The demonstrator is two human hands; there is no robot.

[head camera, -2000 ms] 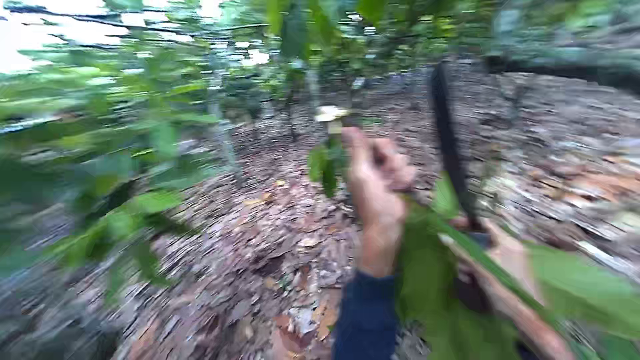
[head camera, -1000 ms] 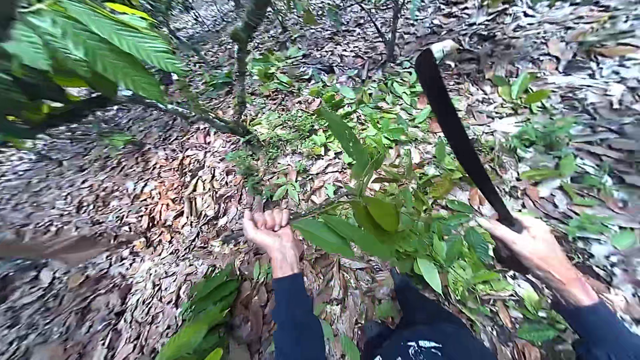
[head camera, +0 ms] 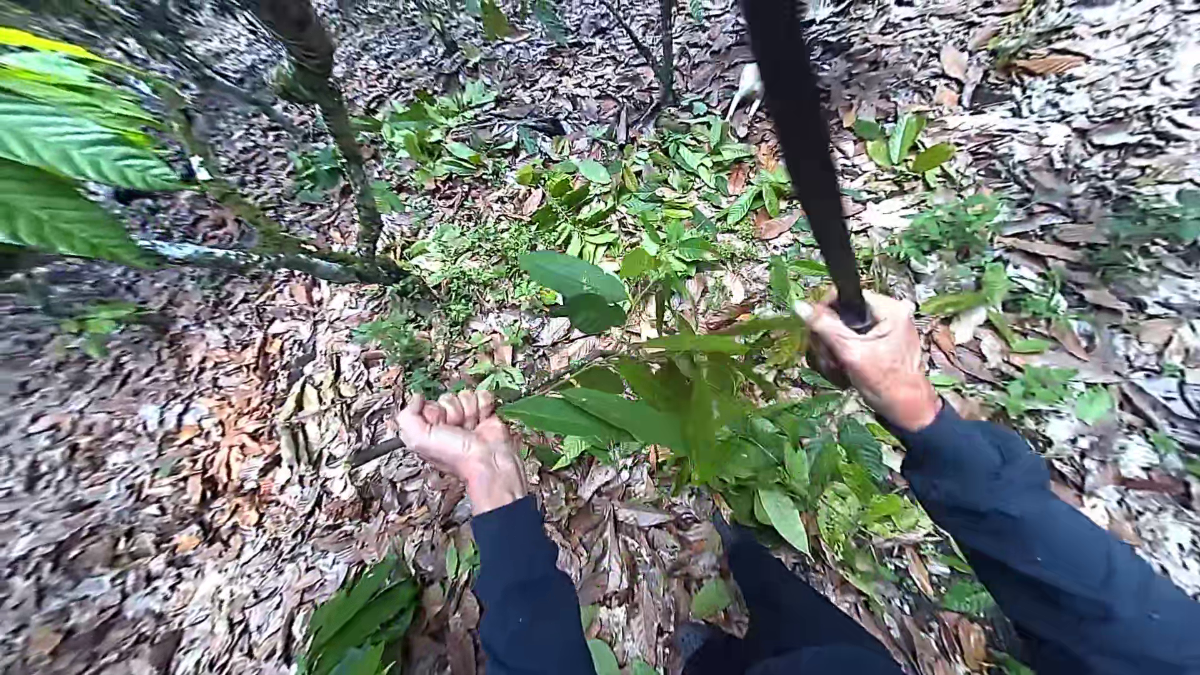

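My left hand (head camera: 464, 442) is closed around a thin leafy branch (head camera: 375, 453), whose cut-looking end pokes out to the left of my fist. The branch's broad green leaves (head camera: 619, 412) spread to the right, between my two hands. My right hand (head camera: 877, 356) grips the handle of a machete, and its long dark blade (head camera: 806, 141) points up and away toward the top of the view. The blade stands clear of the branch. Most of the handle is hidden inside my fingers.
Dry brown leaf litter (head camera: 169, 487) covers the ground. A thin tree trunk (head camera: 342, 141) and a low mossy limb (head camera: 281, 262) rise at the upper left, beside large hanging leaves (head camera: 75, 159). Cut green leaves (head camera: 361, 619) lie near the bottom. Low green plants grow ahead.
The view has swung from farther ahead down to the ground. Since one second ago, the machete blade has become more upright, while my left hand still holds the branch.
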